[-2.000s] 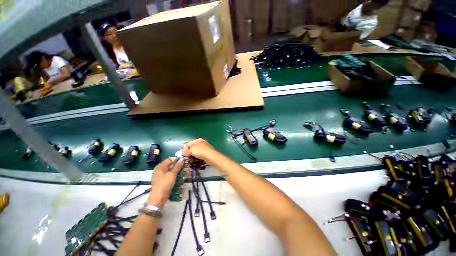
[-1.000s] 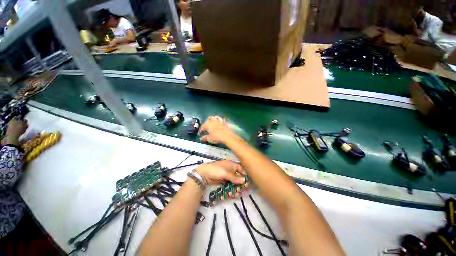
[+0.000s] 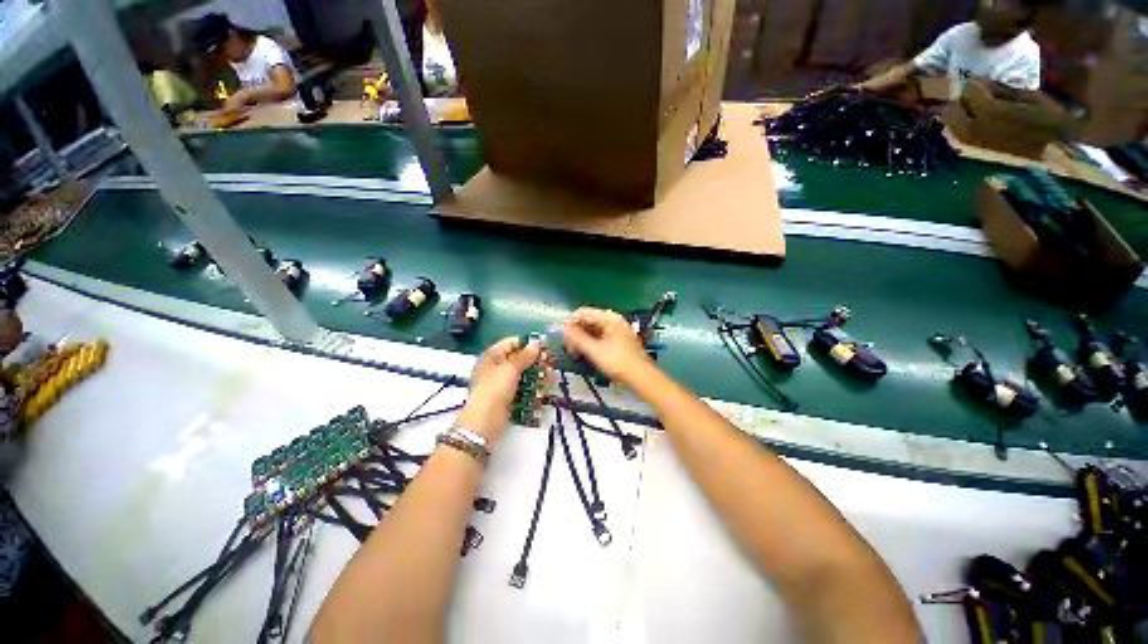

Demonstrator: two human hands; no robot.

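Observation:
My left hand (image 3: 501,377) holds a short strip of small green circuit boards (image 3: 529,393) upright above the bench's back edge. Several black cable leads (image 3: 582,484) with plugs hang from the strip's right side. My right hand (image 3: 602,342) is at the strip's top end, its thumb and finger pinched close to my left fingertips. A small pale part shows between the hands; what my right fingers hold is too small to tell. A stack of green board panels (image 3: 312,463) with black cables fanning out lies on the white bench at left.
Battery packs (image 3: 774,342) are spaced along the green conveyor (image 3: 554,271). More packs are piled at lower right (image 3: 1057,566). A large cardboard box (image 3: 573,94) stands on a cardboard sheet (image 3: 743,227). Grey post (image 3: 189,189) at left. People sit across the belt; yellow parts (image 3: 63,377) lie far left.
My right hand has come back from the belt to the strip. My left hand has raised the strip, now upright. Fewer leads hang from it. A person at upper right now reaches toward the cable heap.

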